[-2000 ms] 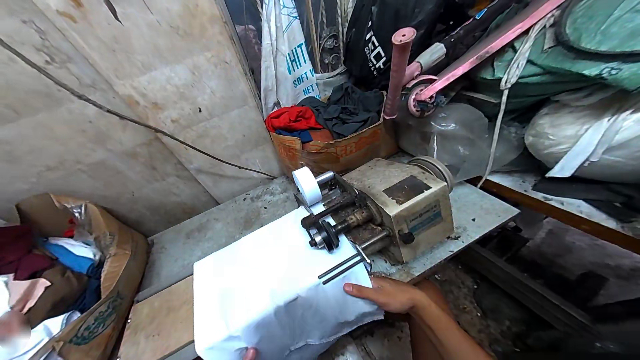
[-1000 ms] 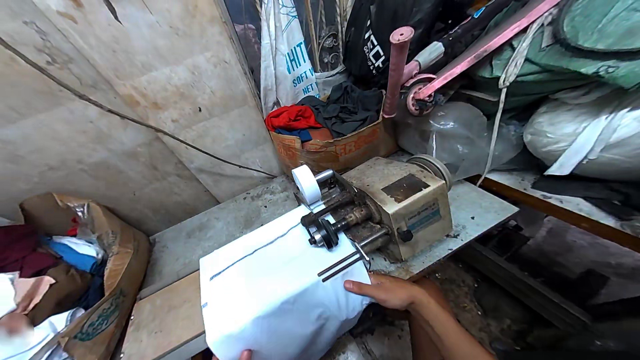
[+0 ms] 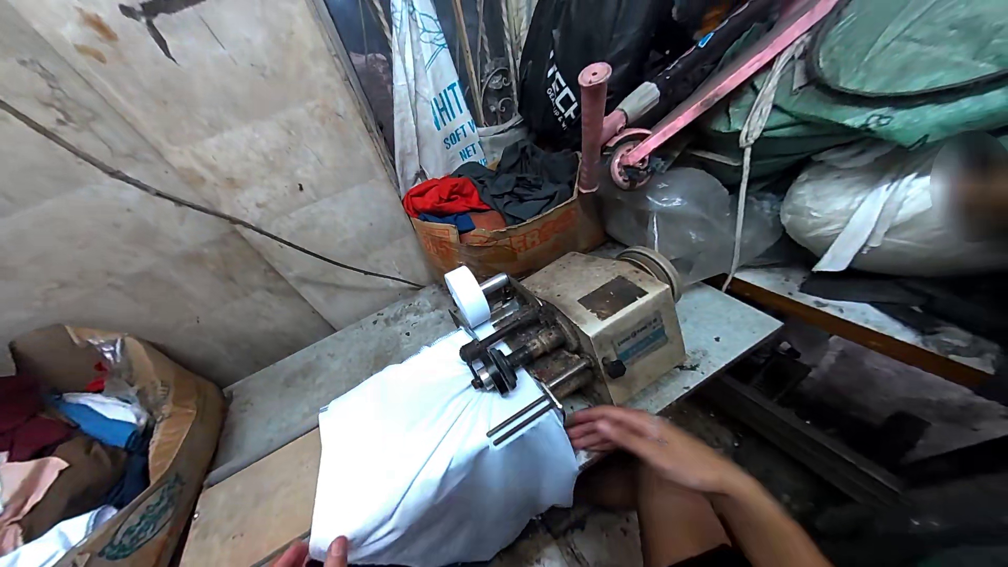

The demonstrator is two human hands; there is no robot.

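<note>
White fabric [image 3: 425, 457] lies over the bench edge and runs under the black rollers of a beige motorised fabric machine [image 3: 622, 315]. A narrow roll of white tape [image 3: 468, 296] sits upright on the machine's spindle. Two thin metal guide rods [image 3: 520, 421] stick out above the fabric. My left hand [image 3: 315, 554], cut off by the bottom edge of the view, pinches the fabric's lower left corner between thumb and fingers. My right hand [image 3: 630, 441] is beside the fabric's right edge, under the machine's front, its fingers slightly blurred; whether it grips the cloth I cannot tell.
The machine stands on a worn metal-topped bench [image 3: 276, 386]. A cardboard box of cloth scraps [image 3: 185, 441] is at the left. Behind the machine stands another cardboard box of clothes [image 3: 512, 244], next to a pink scooter [image 3: 724, 79] and a clear plastic bag [image 3: 677, 213]. A cable [image 3: 197, 206] runs along the wall.
The fabric has shifted and bunched toward the rollers, and the blue line seen on it one second ago no longer shows. My right hand has moved off its spot on the fabric's edge.
</note>
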